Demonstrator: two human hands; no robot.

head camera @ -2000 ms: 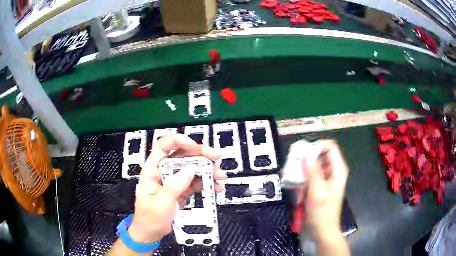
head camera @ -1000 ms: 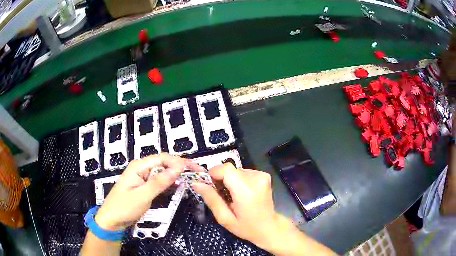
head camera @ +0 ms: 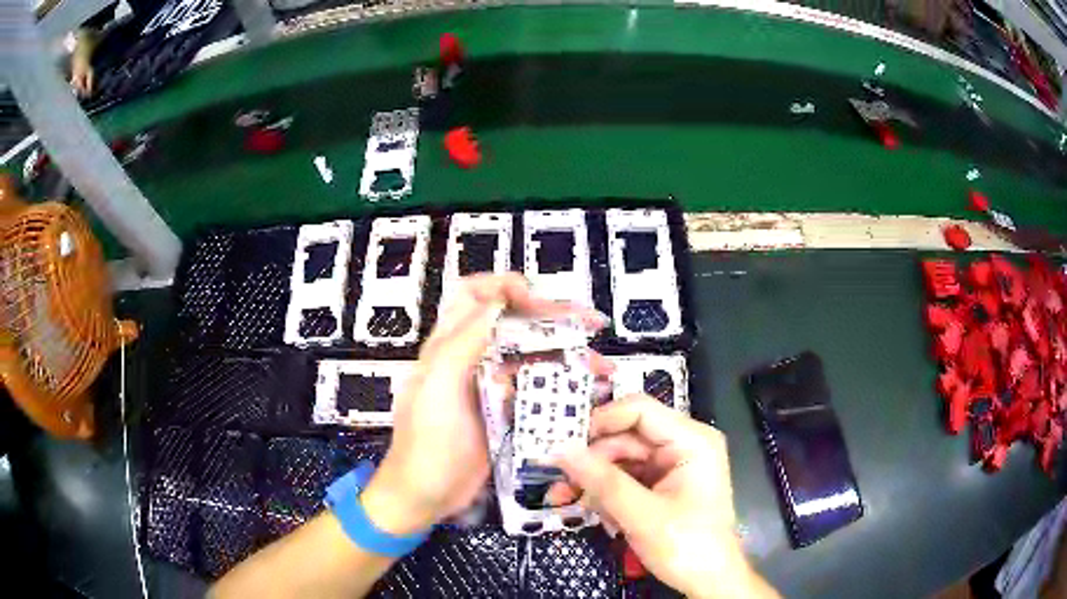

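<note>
My left hand (head camera: 451,404), with a blue wristband, holds a white phone housing (head camera: 508,505) above the black parts tray (head camera: 222,398). My right hand (head camera: 661,486) pinches the lower edge of a small silver-white part dotted with dark squares, perhaps a circuit board (head camera: 552,412). This part lies over the middle of the housing. Whether it is seated or only resting there I cannot tell. A row of white housings (head camera: 394,279) lies upright in the tray. Another housing (head camera: 339,392) lies sideways below them, partly hidden by my hands.
A glossy dark phone (head camera: 807,451) lies right of the tray. Red parts (head camera: 1000,351) are heaped at the far right. An orange fan (head camera: 53,310) and a grey post (head camera: 105,193) stand left. The green conveyor belt (head camera: 702,146) beyond carries a housing (head camera: 390,155) and loose parts.
Two seconds ago my right hand was away to the right with a blurred whitish thing. Now it is at the housing, and the dotted part shows over it. The view has also shifted.
</note>
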